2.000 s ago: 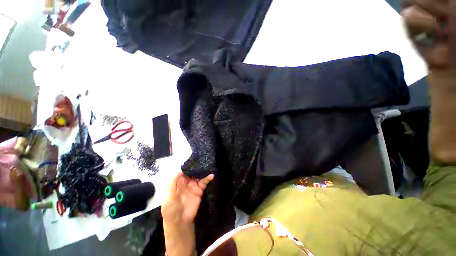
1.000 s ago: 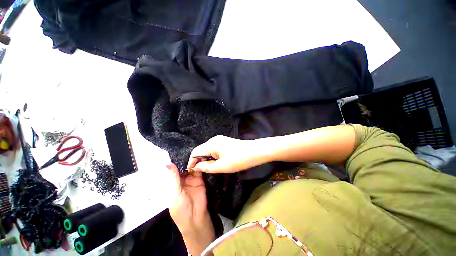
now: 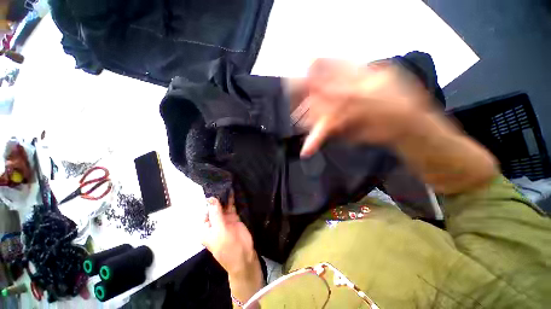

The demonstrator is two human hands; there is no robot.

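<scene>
A black jacket (image 3: 266,175) with a long sleeve and a speckled dark lining lies before me, partly on the table and partly on my lap. My left hand (image 3: 226,232) grips the lining's edge at its lower left. My right hand (image 3: 350,99) is raised over the sleeve and badly blurred by motion; its fingers are partly spread, and I cannot tell whether it holds a needle. No needle or thread can be made out.
Left on the white table (image 3: 151,121) are a flat black rectangle (image 3: 152,182), a pile of tiny black pieces (image 3: 130,215), red-handled scissors (image 3: 95,183), black thread cones (image 3: 134,265) and a tangled black bundle (image 3: 51,250). Another black garment (image 3: 163,36) lies beyond. A black crate (image 3: 513,136) is at right.
My right hand has moved from the lining's edge beside my left hand, up and right over the sleeve. My left hand still holds the edge. The view had swung right earlier.
</scene>
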